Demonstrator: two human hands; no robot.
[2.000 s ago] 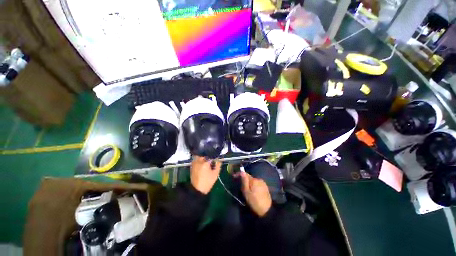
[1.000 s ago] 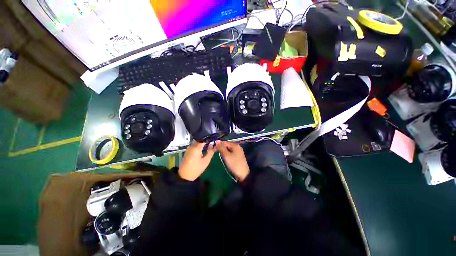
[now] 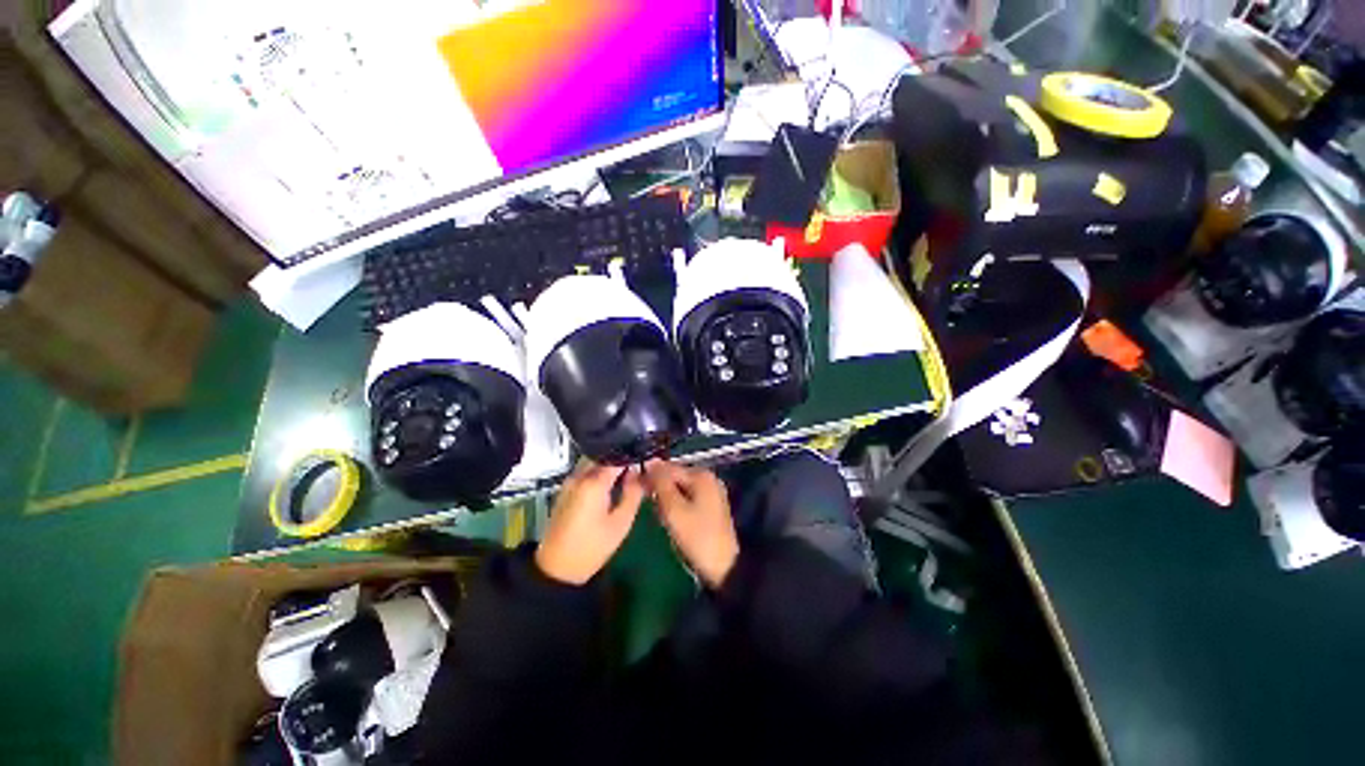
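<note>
Three white-capped dome cameras with black ball faces stand in a row on the green bench: a left one (image 3: pixel 446 404), a middle one (image 3: pixel 611 371) and a right one (image 3: pixel 744 337). My left hand (image 3: pixel 588 524) and my right hand (image 3: pixel 693 519) are bare and meet at the bench edge, just below the middle camera. My left fingertips pinch a small dark connector or lead. My right fingertips are closed close beside it; what they hold is too small to tell.
A monitor (image 3: pixel 404 120) and keyboard (image 3: pixel 524 258) stand behind the cameras. A yellow tape roll (image 3: pixel 315 494) lies left. An open carton (image 3: pixel 187 659) holds cameras at lower left. A label printer (image 3: pixel 1048 172), red box (image 3: pixel 832 235), mouse (image 3: pixel 1130 407) and more cameras (image 3: pixel 1265 277) are at right.
Two seconds ago my right hand was apart, lower right; it has since come up and left to meet my left hand. The middle camera's ball looks turned. The whole view has shifted slightly.
</note>
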